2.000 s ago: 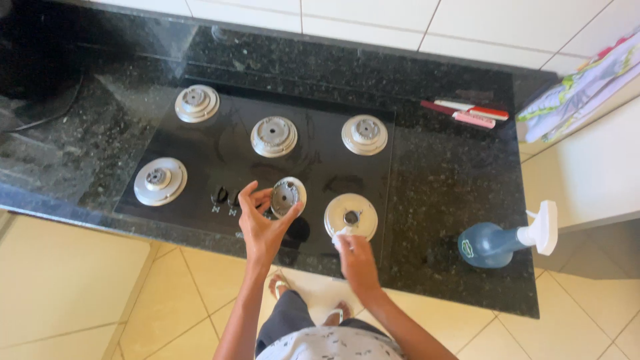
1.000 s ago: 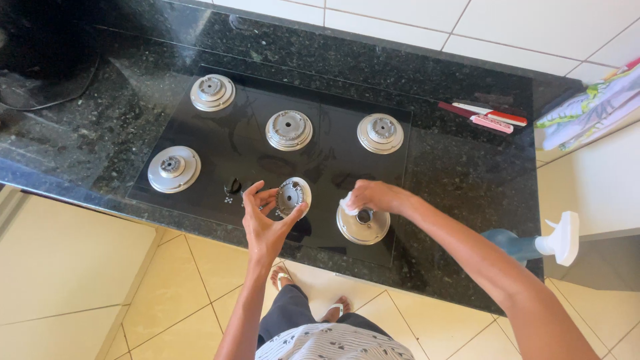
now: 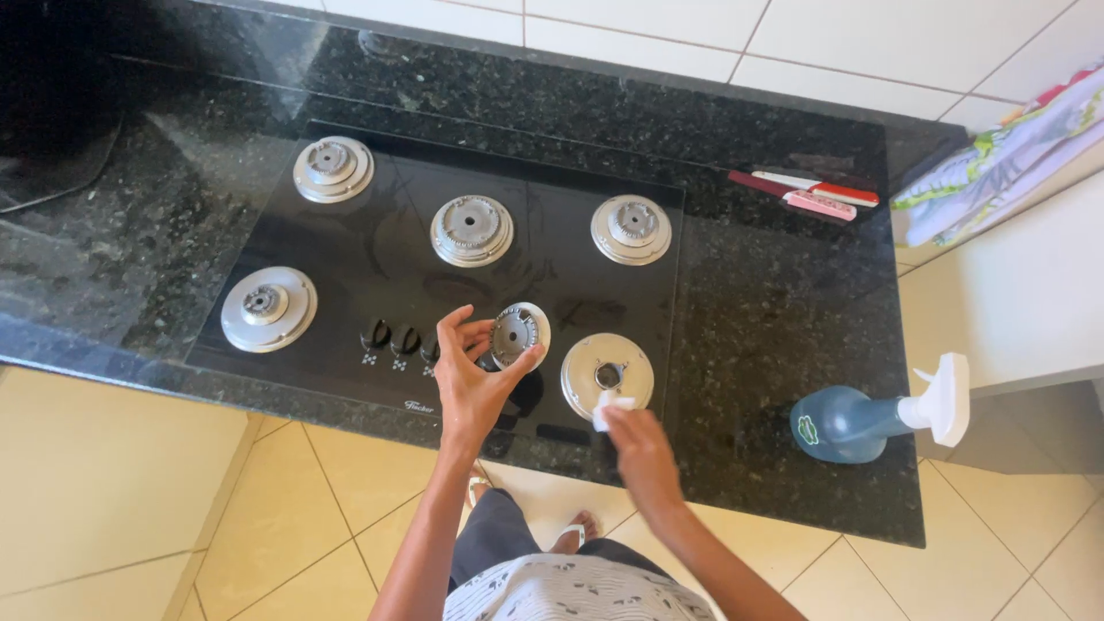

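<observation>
My left hand holds a round metal burner head by its rim, raised over the black glass cooktop near the control knobs. With its fingers closed on a small white cloth or pad, my right hand touches the near edge of the burner base at the front right. That base has its centre opening exposed. Several other burners sit on the glass, among them the middle one, the back right one and the front left one.
A blue spray bottle with a white trigger stands at the counter's right end. Knives with red and pink handles lie farther back. A patterned cloth hangs at the right. A dark round object is at the far left.
My right hand has moved with the white cloth from the upper left of the front right burner base to its near edge. The left hand still holds the burner head.
</observation>
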